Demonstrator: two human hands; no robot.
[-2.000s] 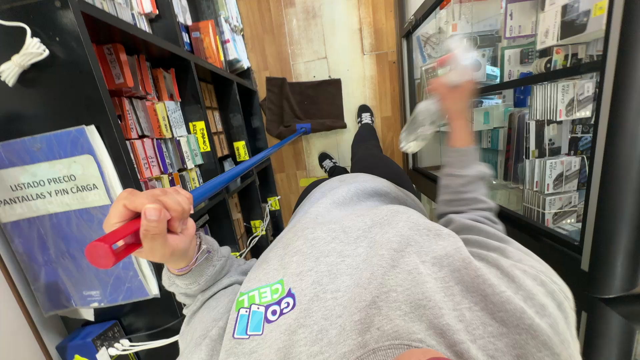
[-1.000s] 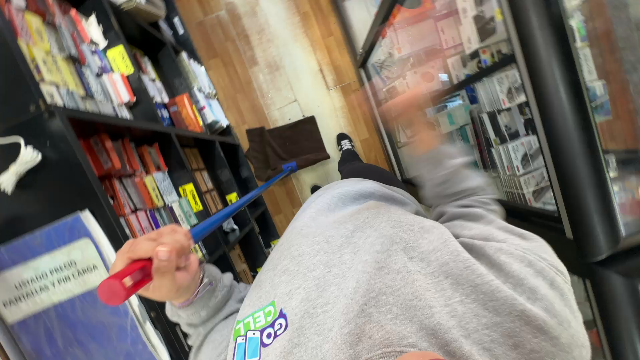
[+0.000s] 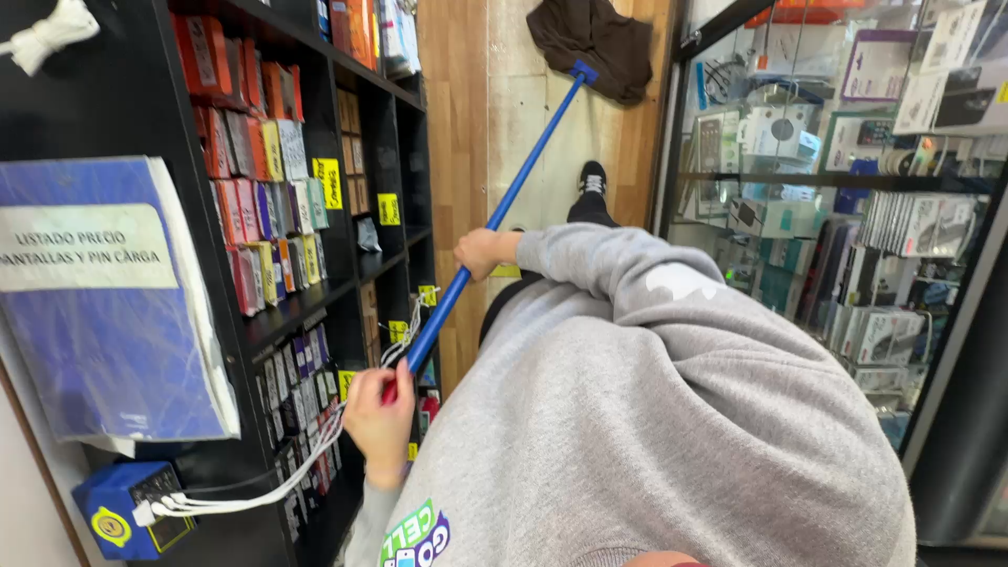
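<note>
A long blue pole (image 3: pixel 516 185) with a red end runs up and right from my body to a blue head (image 3: pixel 583 72). That head rests on a dark brown cloth (image 3: pixel 610 35) on the floor. My left hand (image 3: pixel 379 413) is closed around the pole's red end, which shows between the fingers. Farther along, my right hand (image 3: pixel 482 253) grips the blue shaft from above. Both hands are in front of my grey sweatshirt.
Black shelving (image 3: pixel 295 315) with boxes stands on the left, beside a blue folder (image 3: pixel 102 339). White cables (image 3: pixel 276 494) run from a blue device (image 3: pixel 130 512) past my left hand. A glass display case (image 3: pixel 827 179) lines the right. My shoe (image 3: pixel 592 179) is near the cloth.
My right hand, raised by the display case earlier and blurred, now holds the pole's shaft. The pole and my left hand have shifted, and the cloth lies bunched farther ahead.
</note>
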